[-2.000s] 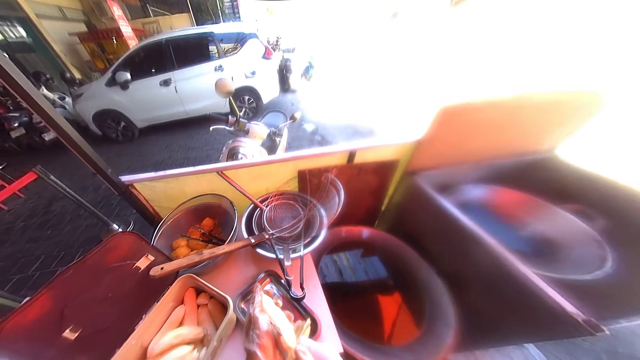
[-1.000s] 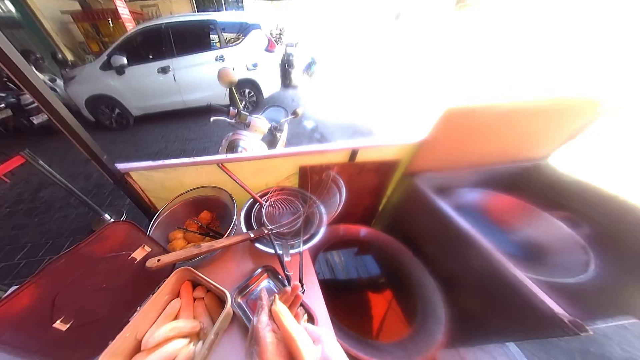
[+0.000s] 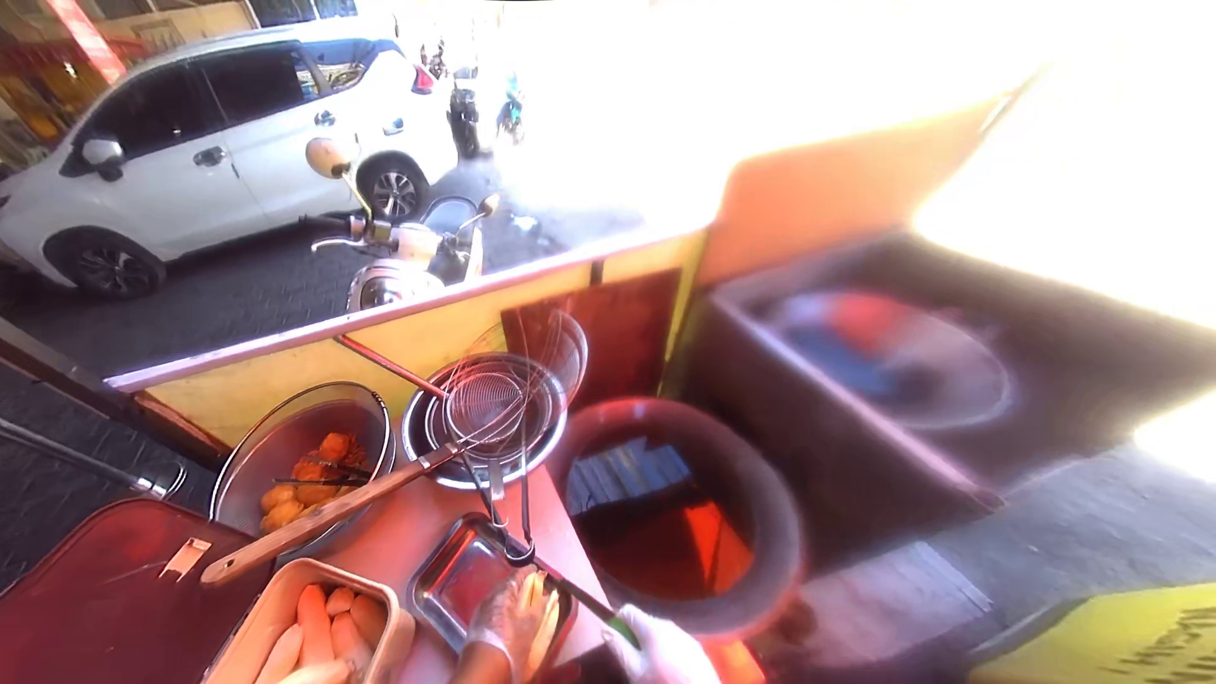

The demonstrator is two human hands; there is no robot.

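Observation:
My left hand (image 3: 508,617), in a clear thin glove, is closed on several pale yellow strips of food (image 3: 540,608) over a rectangular metal tray (image 3: 442,570). To its right my right hand (image 3: 655,646), in a white glove, grips a dark rod-like utensil (image 3: 579,591) with a green part by the fingers. A tub (image 3: 404,622) of peeled, pale orange elongated pieces (image 3: 318,627) stands left of the tray. Behind the tray, a wooden-handled wire skimmer (image 3: 332,518) rests across a metal bowl (image 3: 418,456) with strainers. The far end of the utensil is not clear.
A wide pan of dark liquid (image 3: 655,589) sits right of the tray. A mesh basket (image 3: 228,475) with fried orange balls and tongs stands at left, beside a dark red lid (image 3: 104,589). A yellow panel (image 3: 456,332) borders the counter; a scooter and white car (image 3: 275,180) stand beyond.
My hands were close together over the tray with the pale pieces. Now they are apart, and my right hand is farther right, on the dark utensil.

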